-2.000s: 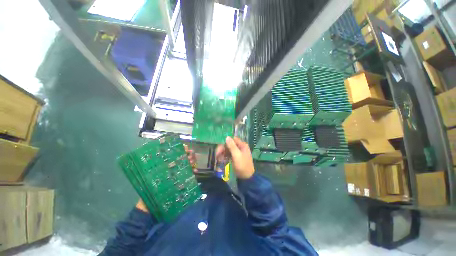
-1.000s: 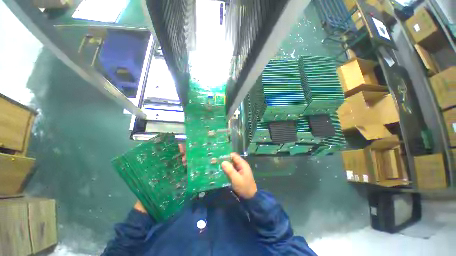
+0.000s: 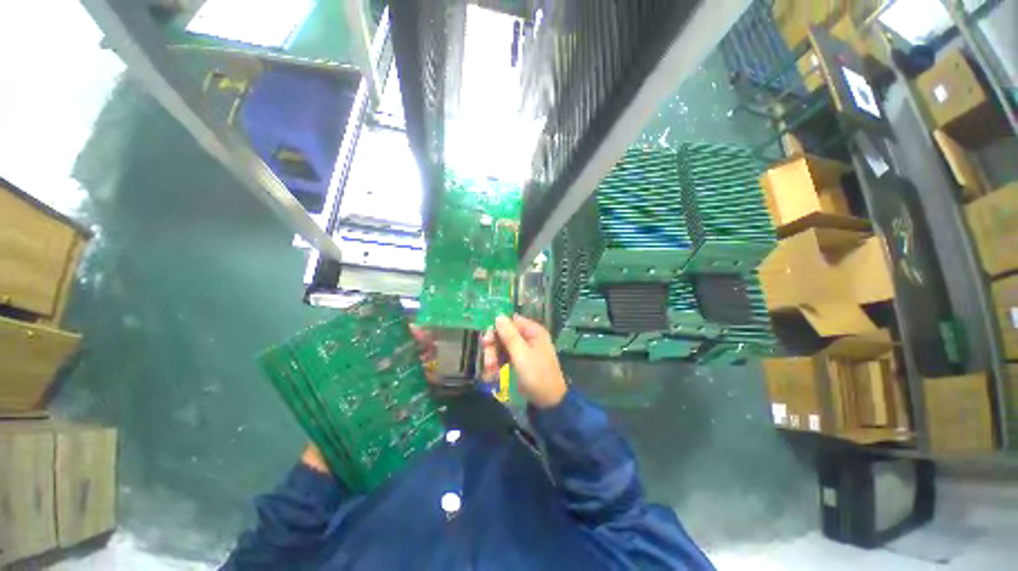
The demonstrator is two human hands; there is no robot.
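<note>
A green PCB panel (image 3: pixel 473 262) lies between the dark ribbed walls of the magazine rack (image 3: pixel 592 100), its near end sticking out toward me. My right hand (image 3: pixel 525 355) grips the near right corner of this panel with thumb and fingers. My left hand (image 3: pixel 424 341) holds a fanned stack of PCB panels (image 3: pixel 357 390) at the lower left; its fingertips show at the stack's right edge, and most of the hand is hidden under the boards.
Large green striped board piles (image 3: pixel 659 223) stand right of the rack, with black ribbed pieces (image 3: pixel 637 307) among them. A metal post (image 3: pixel 212 139) slants at the left. Cardboard boxes (image 3: pixel 832 279) sit on the right, wooden cabinets (image 3: pixel 56 480) at the left.
One second ago the held panel was farther out, close to my body and overlapping the stack's edge. It is now farther into the rack, and my right hand has moved forward with it.
</note>
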